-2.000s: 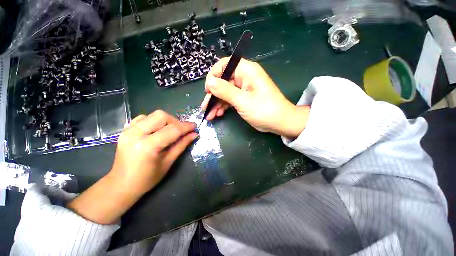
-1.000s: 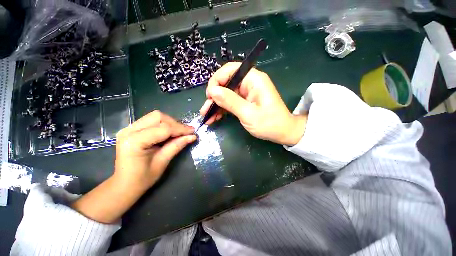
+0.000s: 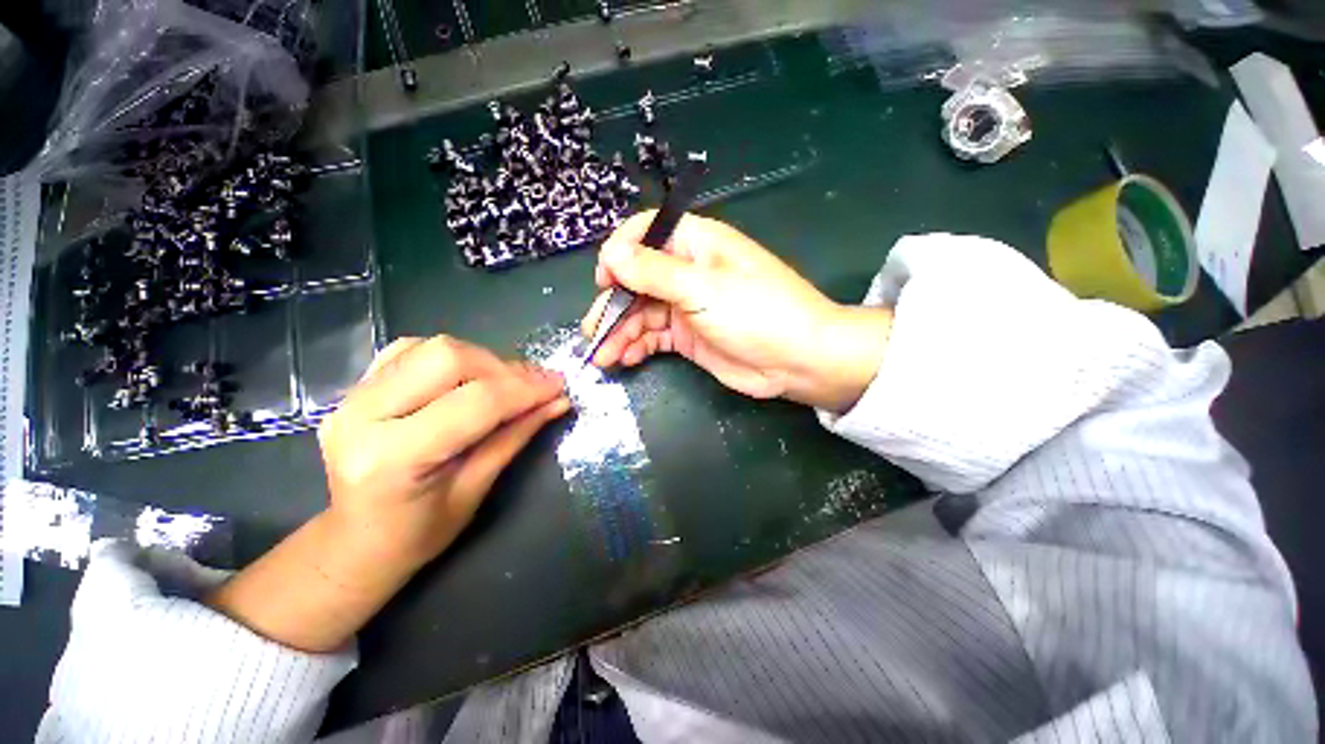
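My right hand (image 3: 719,305) holds black tweezers (image 3: 661,225) tilted, their fine tip pointing down at my left fingertips over the patch. My left hand (image 3: 429,429) has thumb and fingers pinched together at the upper left edge of the patch; the small component between them is too small and covered to make out. The pale, glaring tape patch (image 3: 599,436) lies flat on the green mat, its lower end bluish. Tiny shiny specks lie around its upper end. A compact pile of dark components (image 3: 538,189) lies beyond my hands.
A clear tray (image 3: 327,327) with a looser component pile (image 3: 204,240) is at left, with a crumpled plastic bag (image 3: 182,66) over its far end. A clear roll (image 3: 985,122), a yellow-green tape roll (image 3: 1090,247) and white paper strips (image 3: 1235,204) are at right.
The tweezers' rear end has dropped and swung toward the mat, and my right fingers have shifted on them. My left hand has moved slightly, its fingertips still pinched near the patch.
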